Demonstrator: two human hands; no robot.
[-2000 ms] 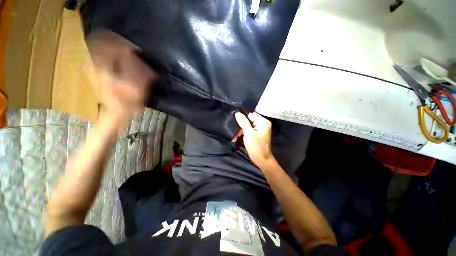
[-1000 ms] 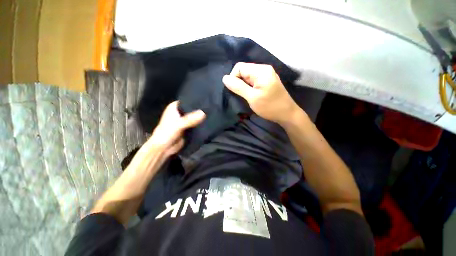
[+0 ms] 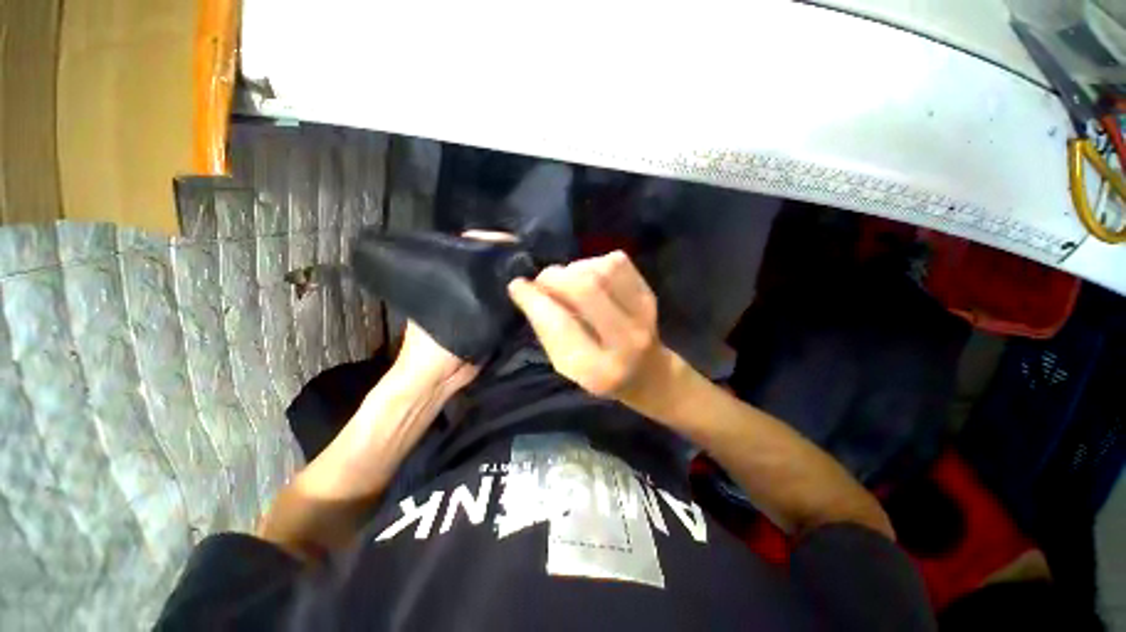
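A black cover panel (image 3: 426, 286) is bunched up over my lap, below the front edge of the table. My left hand (image 3: 438, 352) is under and inside the folded panel; the panel hides most of its fingers, and a bit of skin shows at the panel's top edge. My right hand (image 3: 599, 315) pinches the panel's right end between thumb and curled fingers.
The white machine table (image 3: 531, 74) spans the top, with a ruler strip (image 3: 864, 204) along its front edge. Scissors (image 3: 1093, 185) lie at its right. Cardboard (image 3: 124, 111) and a grey quilted sheet (image 3: 111, 407) are at left. A red crate (image 3: 1006, 290) is below the table.
The panel has come off the table onto my lap and now is folded over my left hand. My right hand has moved down slightly since the last frame.
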